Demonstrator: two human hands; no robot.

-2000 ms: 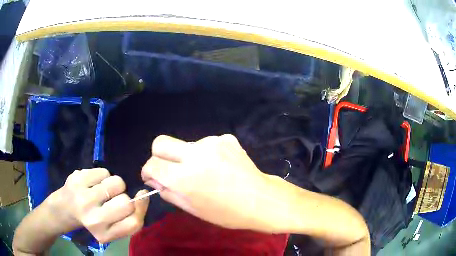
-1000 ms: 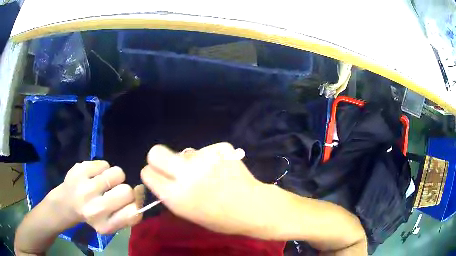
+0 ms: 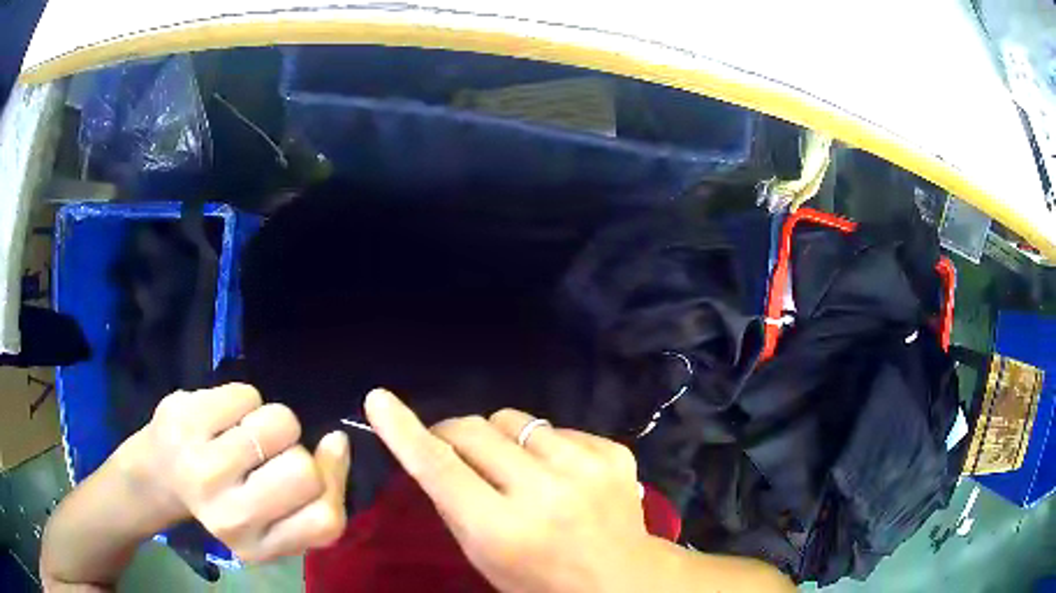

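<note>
A black garment (image 3: 405,313) lies dark and low in contrast across my lap; its outline and seams cannot be made out. My left hand (image 3: 249,475), with a ring, is curled on the garment at the lower left, thumb raised. My right hand (image 3: 527,492), also with a ring, is right of it, index finger stretched towards the left thumb. A thin pale pointed tool (image 3: 357,425) shows as a short line beside the right index fingertip; the rest is hidden under the hand. The hands are apart.
A white table (image 3: 521,23) with a yellow edge curves across the top. A blue crate (image 3: 226,290) stands at left. A black garment pile (image 3: 857,405) lies over a red frame (image 3: 779,284) at right. A curved white thread (image 3: 675,400) lies on black cloth. A blue box with a brown label stands far right.
My right hand has moved lower, turned and opened its fingers somewhat, with the index finger stretched out. Less of the pale line shows. My left hand has stayed nearly in place, its thumb now raised.
</note>
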